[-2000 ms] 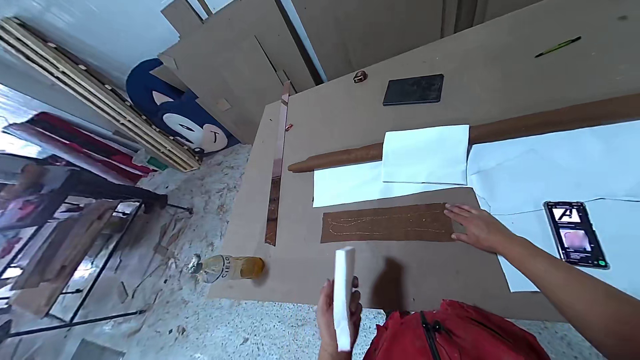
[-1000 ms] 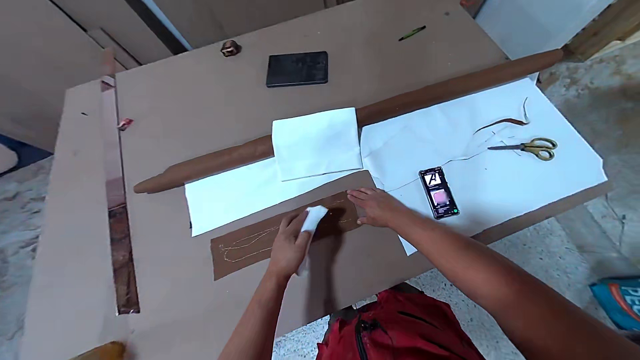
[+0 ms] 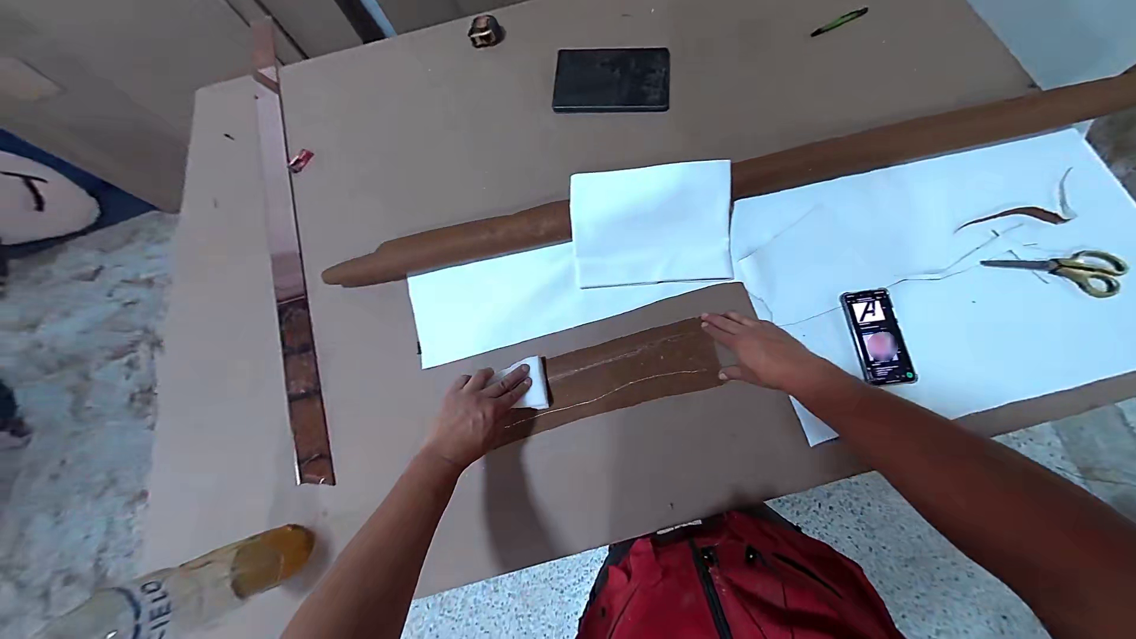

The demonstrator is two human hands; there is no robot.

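A brown strip of leather-like material point(image 3: 621, 371) lies flat near the table's front edge, with pale drawn lines along it. My left hand point(image 3: 475, 413) presses a folded white cloth or pad point(image 3: 535, 383) onto the strip's left part, its fingers over the pad. My right hand point(image 3: 759, 351) rests with fingers apart on the strip's right end and holds nothing. Behind the strip lie a white sheet point(image 3: 488, 306) and a folded white piece point(image 3: 652, 226), which partly covers a long brown roll point(image 3: 479, 238).
Right are a lit phone point(image 3: 877, 337), scissors point(image 3: 1056, 266) and thin offcuts on a white sheet point(image 3: 941, 222). A dark tablet-like slab point(image 3: 612, 80), a tape measure point(image 3: 485, 31) and a green pen point(image 3: 839, 21) lie behind. Left are a metal strip point(image 3: 297, 355) and a bottle point(image 3: 231, 568).
My left hand, first holding the white pad upright off the strip, has set it on the strip and moved left along it. My right hand stays at the right end.
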